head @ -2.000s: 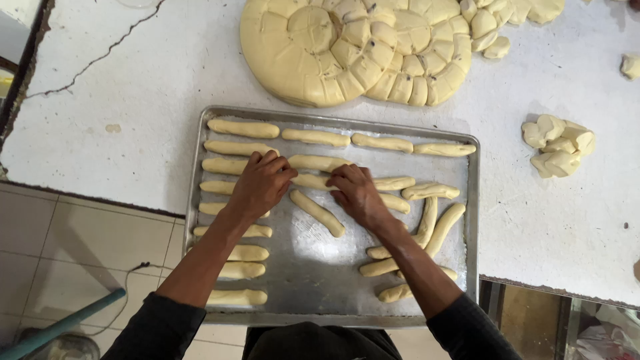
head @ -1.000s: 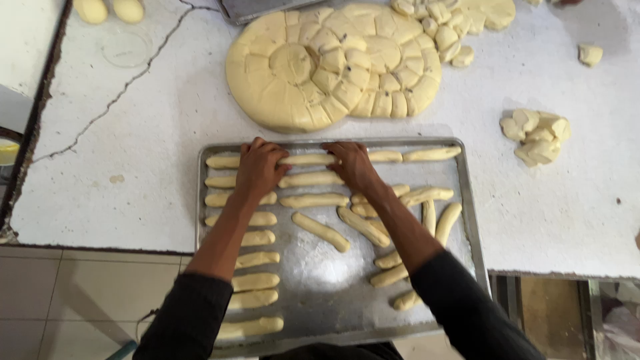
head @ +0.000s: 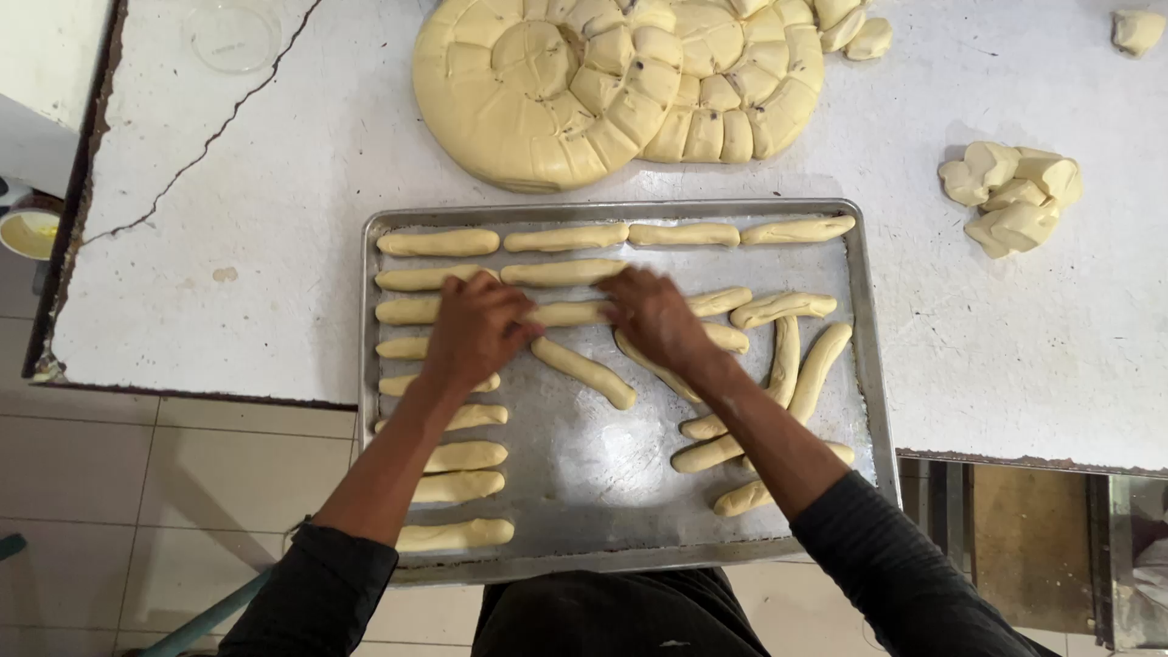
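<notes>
A metal baking tray holds many pale dough sticks. Several lie in a column down its left side, and a row runs along its far edge. My left hand and my right hand are at the two ends of a dough stick in the third row, fingers on or just at it; the right hand is blurred. Just beyond it lies another dough stick. A slanted dough stick rests nearer me, between the forearms. On the right, loose dough sticks lie at mixed angles, some crossing, partly behind my right forearm.
Two large scored dough rounds sit beyond the tray on the worn white table. A pile of dough pieces lies to the right, and a lone piece farther off. The tray overhangs the table's near edge.
Both hands moved from the second-row area to the far-row stick, then back toward me to the third row. The far row's second stick, between my hands a second ago, now lies free of them.
</notes>
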